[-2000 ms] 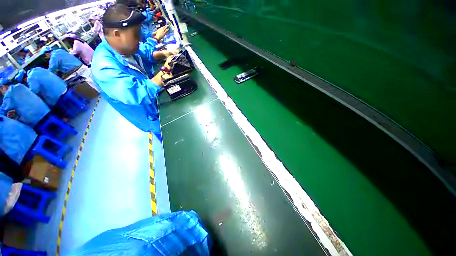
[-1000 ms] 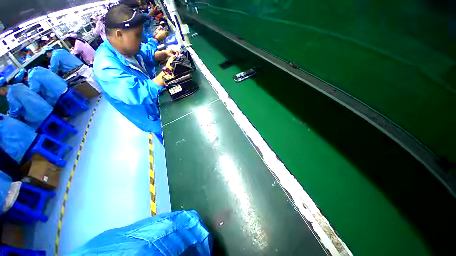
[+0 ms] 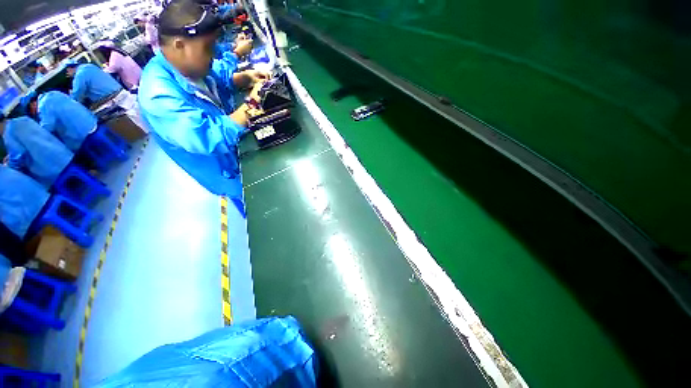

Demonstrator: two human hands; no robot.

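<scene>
Neither of my hands is in view. A blue sleeve or smock part (image 3: 227, 356), seemingly mine, fills the bottom edge over the near end of the bench. The worn dark green bench top (image 3: 288, 258) runs forward from it, with bright glare streaks. A tiny pale and reddish spot (image 3: 332, 334) shows on the bench beside the sleeve; too small to tell what it is. A small dark-silver phone (image 3: 368, 111) lies on the green conveyor belt (image 3: 454, 220).
A chipped white edge (image 3: 394, 220) separates bench and belt. A person in a blue smock (image 3: 182, 114) works at a black tray or box (image 3: 274, 125) farther up. Blue stools (image 3: 42, 299), a cardboard box (image 3: 57, 254) and other seated workers are at the left.
The view has shifted slightly. The phone on the belt appears a little farther up and left. The worker's hands have moved slightly at the black box.
</scene>
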